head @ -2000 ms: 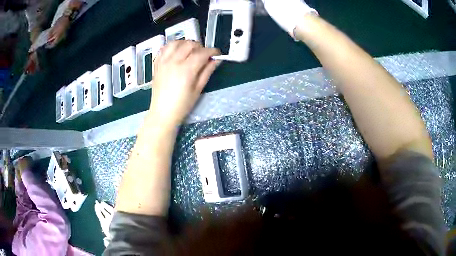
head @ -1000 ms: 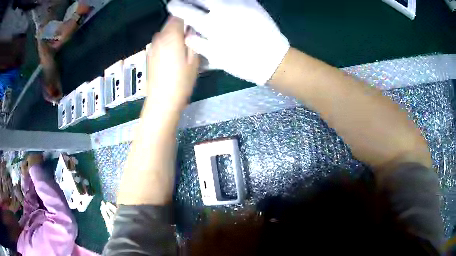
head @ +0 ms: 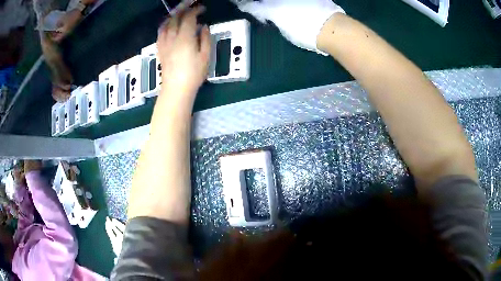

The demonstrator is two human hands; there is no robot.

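My bare left hand (head: 184, 52) is over the row of white housings at the top. It is blurred, with its fingertips beside a partly hidden housing at the top edge; I cannot tell whether it grips it. A white housing (head: 243, 52) with a window and black round hole stands just right of that hand, partly covered by it. My right hand (head: 296, 21), in a white glove, is to the right near the top edge; its fingers are partly cut off and its grip is unclear. Another housing (head: 233, 164) lies on the bubble wrap mat.
Several housings (head: 130, 82) stand in a slanting row on the green belt (head: 329, 71). More housings (head: 434, 11) are at the top right. A person in pink (head: 46, 241), white parts (head: 68, 197) and white gloves (head: 114, 233) are at lower left. Another person's hands (head: 66, 24) show at upper left.
My hands have moved apart, the right one to the right. The housing they covered now shows at the right end of the row. The row has shifted left.
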